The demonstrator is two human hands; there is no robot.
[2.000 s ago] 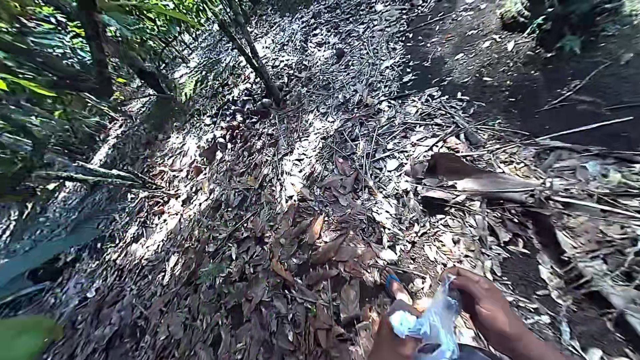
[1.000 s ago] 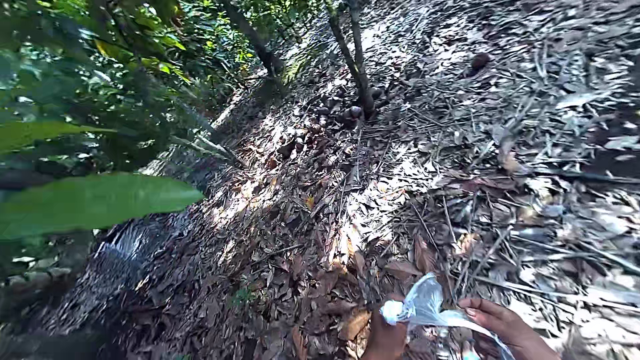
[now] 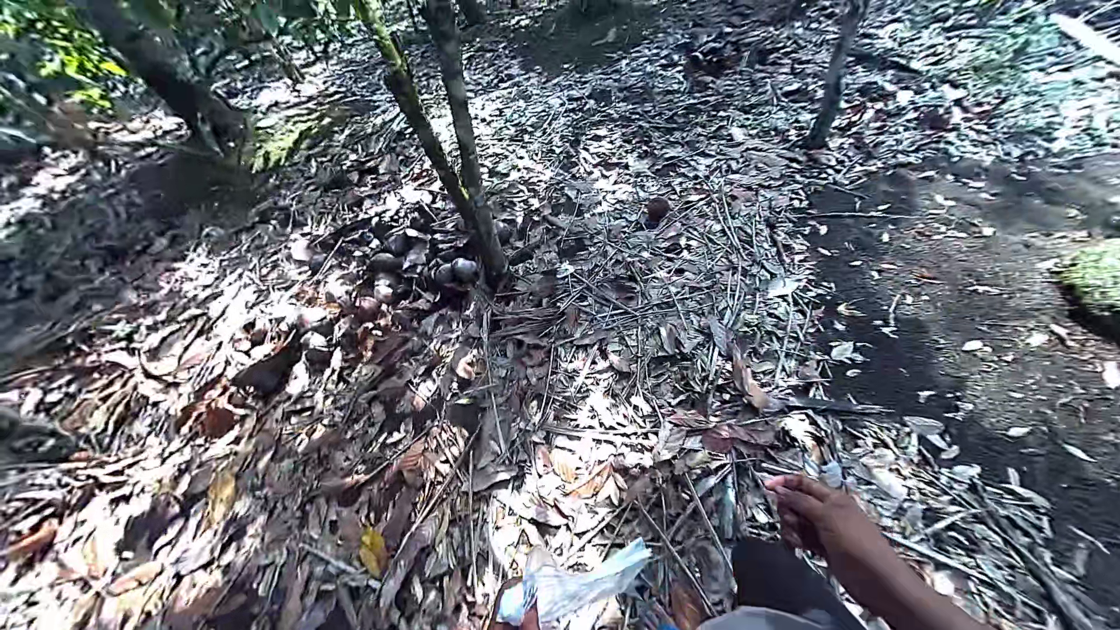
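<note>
At the bottom edge, my left hand [image 3: 518, 612] shows only in small part, with a crumpled translucent plastic bag [image 3: 582, 584] held in it. My right hand [image 3: 809, 516] is to the right of the bag and apart from it, fingers curled with the thumb near the fingertips. Whether something small is between those fingertips cannot be made out. Below my right hand is a dark-clothed leg [image 3: 779, 577]. Dry leaf litter [image 3: 577, 464] lies under both hands.
A slim forked tree trunk [image 3: 477, 210] rises ahead, with several round brown husks or fruits [image 3: 455, 271] at its base. Another round brown object [image 3: 657, 210] lies to its right. More trunks [image 3: 840, 79] stand behind. Bare dark soil [image 3: 927, 306] and a mossy mound [image 3: 1094, 276] are on the right.
My right hand has come away from the plastic bag, which both hands were at one second ago. The bag stays with my left hand. The view has turned.
</note>
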